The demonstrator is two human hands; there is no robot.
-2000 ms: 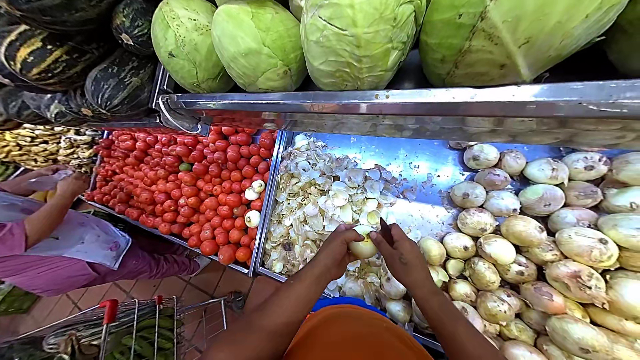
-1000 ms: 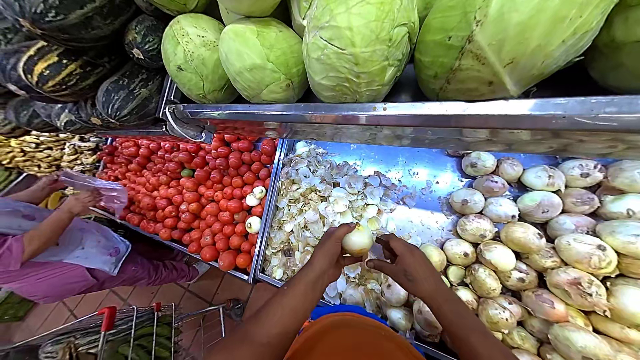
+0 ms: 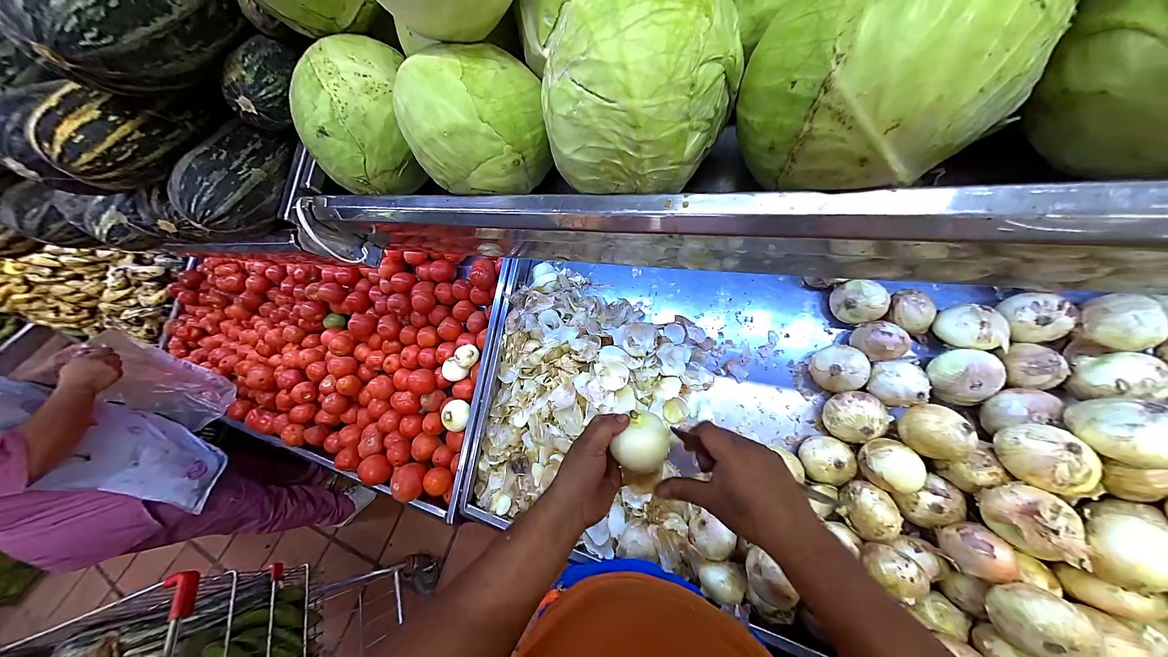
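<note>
A peeled white onion (image 3: 641,443) is held in my left hand (image 3: 589,465), between thumb and fingers, over the metal tray. Just right of it, my right hand (image 3: 730,470) has thumb and forefinger apart; a small dark thing, perhaps a knife, shows at its fingertips, too little seen to name surely. Loose onion skins (image 3: 584,365) lie heaped beyond and left of my hands. Unpeeled onions (image 3: 935,432) fill the tray's right side. Several peeled onions (image 3: 454,415) rest on the tomatoes' right edge.
Tomatoes (image 3: 347,365) fill the neighbouring bin. Cabbages (image 3: 641,91) and dark squashes (image 3: 233,178) stand on the shelf above, behind a metal rail (image 3: 730,208). At the left a person (image 3: 82,465) holds a plastic bag (image 3: 164,374), beside a wire shopping cart (image 3: 228,611).
Two seconds ago both hands were close together at the onion, which showed less; now it sits upright in the left hand. The person at the left has raised and spread the plastic bag.
</note>
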